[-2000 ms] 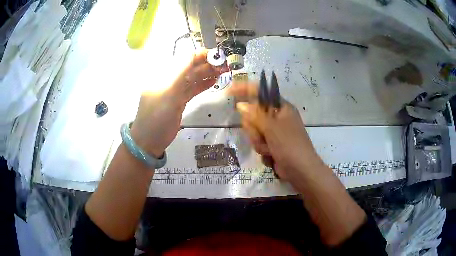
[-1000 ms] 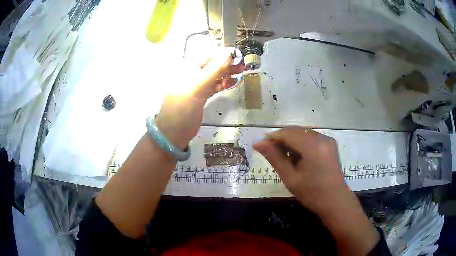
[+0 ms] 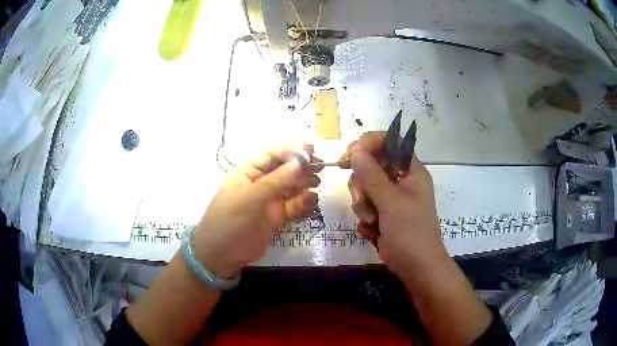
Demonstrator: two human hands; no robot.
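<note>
My left hand (image 3: 260,196), with a pale bracelet on the wrist, pinches a small white round piece (image 3: 301,157) between thumb and fingertips above the table's front part. My right hand (image 3: 396,196) holds thread snips (image 3: 400,145) in its palm, with the two dark blades pointing up and apart. My right thumb and forefinger are pinched together close to the white piece. A short, thin thread-like strand (image 3: 330,163) runs between the two hands. The fingers hide most of the white piece and the snips' grips.
The needle and presser foot area (image 3: 287,84) is ahead, with a tan strip (image 3: 327,115) beside it. A yellow-green tool (image 3: 180,28) lies upper left. A parts tray (image 3: 583,206) is at right, a ruler (image 3: 494,225) along the front, and white fabric (image 3: 40,115) at left.
My left hand has come back from beside the needle area towards me with the white piece. My right hand has moved up close to it, and the snips' open blades show again.
</note>
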